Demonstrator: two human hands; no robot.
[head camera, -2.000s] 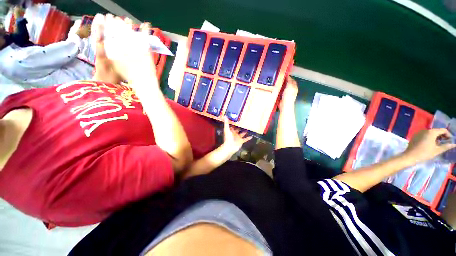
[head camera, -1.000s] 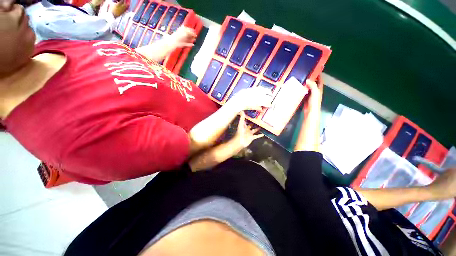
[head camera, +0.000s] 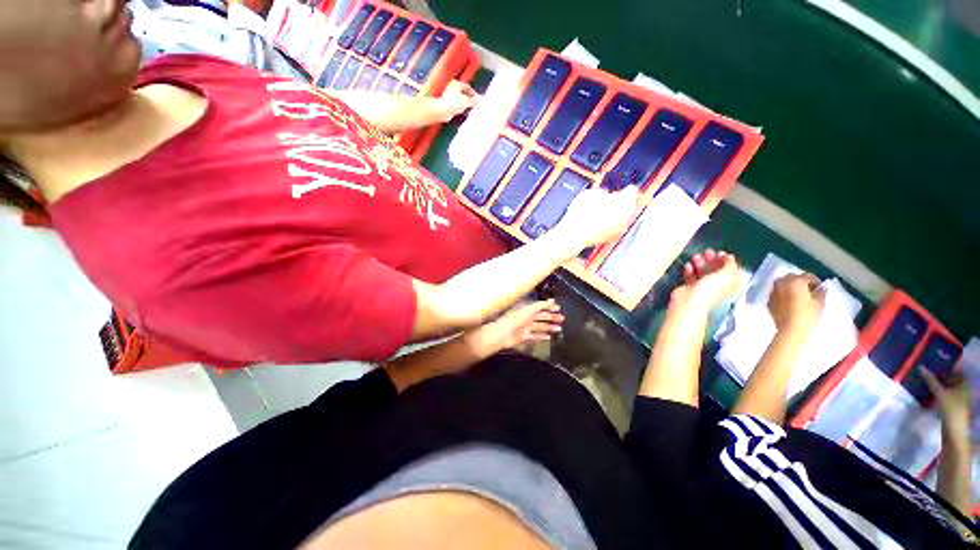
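An orange-red tray (head camera: 746, 150) of dark phones lies tilted on the green bench. Its upper row holds dark phones (head camera: 541, 93); more phones show in the lower row. A white sheet (head camera: 664, 231) lies over the lower row's right end, where it hides what is beneath. The red-shirted neighbour's hand is at the sheet's left edge. My left hand (head camera: 527, 324) is below the tray, fingers apart, holding nothing visible. My right hand (head camera: 710, 281) is right of the tray, palm up, fingers loosely curled and apart, with nothing visible in it.
A person in red (head camera: 279, 226) leans in close on my left. A striped-sleeved neighbour's hand (head camera: 795, 303) is on a pile of white sheets (head camera: 822, 355). Beyond is another orange-red tray (head camera: 891, 312) with whitish bags. A further phone tray (head camera: 457, 64) stands at upper left.
The red-shirted neighbour's hand has come over the tray, and a white sheet now covers the slot that was bare. My right hand has left the tray edge. The striped-sleeved neighbour's hand has reached the pile.
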